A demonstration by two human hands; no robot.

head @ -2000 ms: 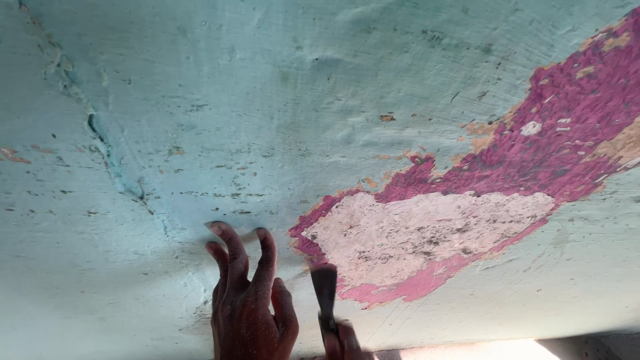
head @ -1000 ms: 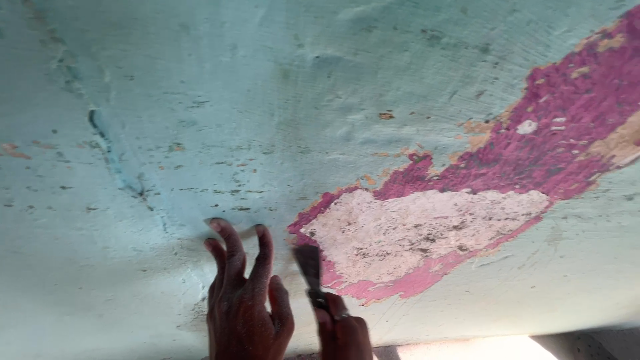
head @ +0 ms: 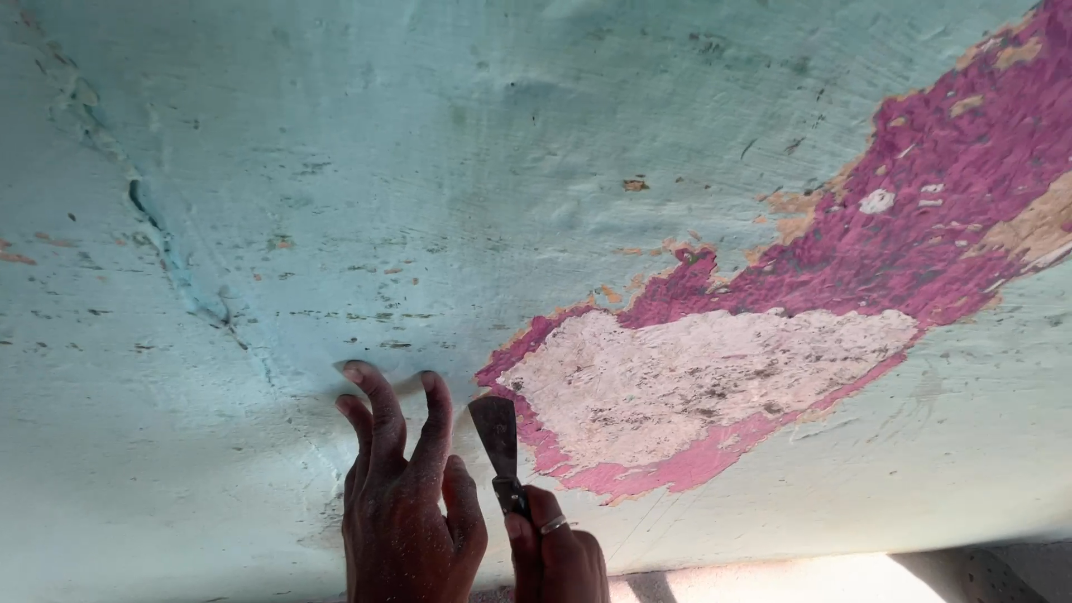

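Against the painted wall (head: pixel 469 167), whose coat is blue-green, my left hand (head: pixel 410 494) rests with bent, spread fingers and holds nothing. Pale dust speckles its back. My right hand (head: pixel 553 544), with a ring on one finger, grips the handle of a scraper (head: pixel 500 435). The scraper's flat metal blade points up, its edge by the left tip of a stripped patch. That patch shows bare whitish plaster (head: pixel 720 377) ringed by magenta paint (head: pixel 930 243), which runs up to the right.
A long crack (head: pixel 159 226) with raised edges runs down the wall at the left. Small chips and scratches mark the paint. Below the wall, at the bottom right, lies a brightly lit floor (head: pixel 754 582), with a dark shape (head: pixel 980 574) beside it.
My right hand with the scraper has risen from the bottom edge since the earliest frame; the blade has shifted left. My left hand has stayed nearly in place on the wall.
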